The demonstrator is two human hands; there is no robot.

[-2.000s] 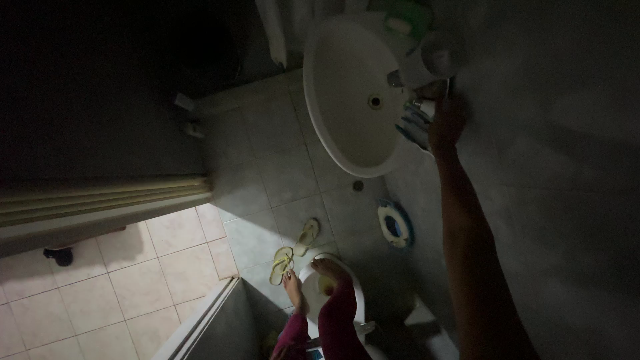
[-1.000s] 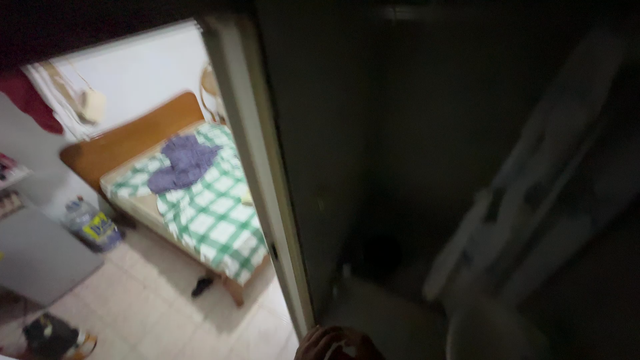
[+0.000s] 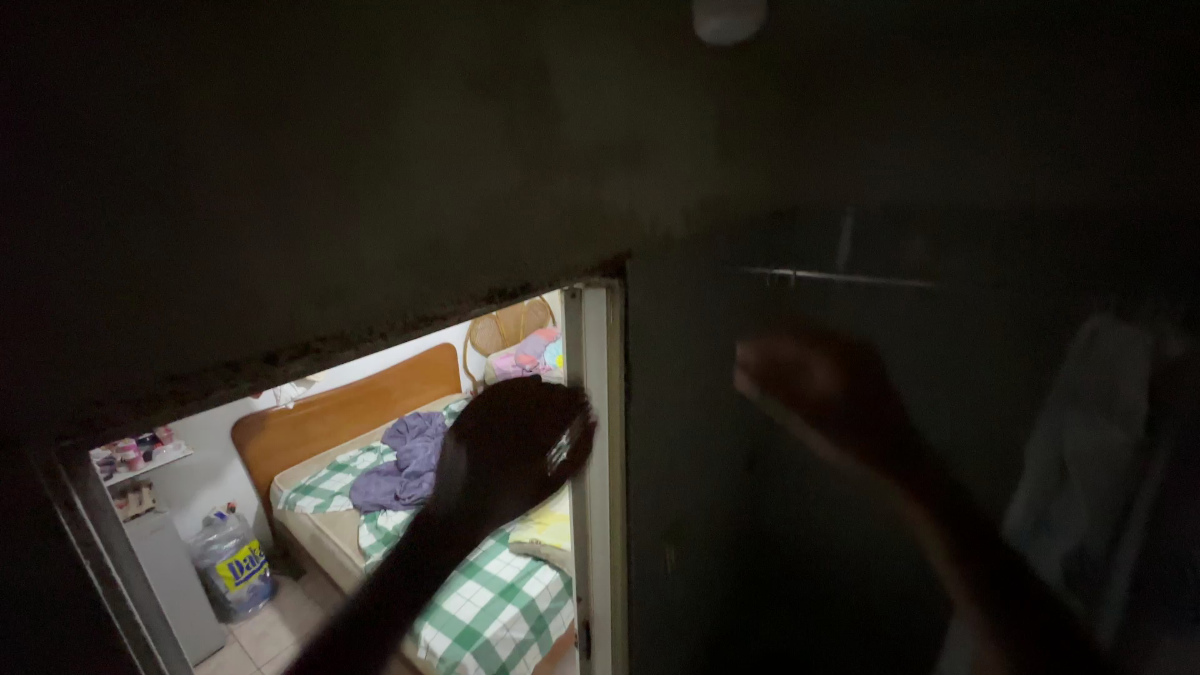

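My left hand point(image 3: 525, 436) is raised in front of the lit doorway, dark against the light, close to the door frame point(image 3: 602, 469) on its right. A small pale glint shows at its fingers; whether it holds something cannot be told. My right hand point(image 3: 811, 389) is lifted before the dark wall, right of the frame, with its fingers curled and blurred. No object can be made out in it. A thin metal rail point(image 3: 834, 277) runs on the wall just above my right hand.
Beyond the doorway stand a bed with a wooden headboard point(image 3: 347, 403), a green checked sheet point(image 3: 497, 591), a purple cloth point(image 3: 405, 459), a large plastic bottle point(image 3: 234, 567) and a grey cabinet point(image 3: 173, 581). A pale cloth point(image 3: 1078, 450) hangs at right. A pale round fixture point(image 3: 729, 19) is overhead.
The view has swung up from the washbasin and floor to the doorway. Both hands are now raised; two seconds ago one hand was at the washbasin.
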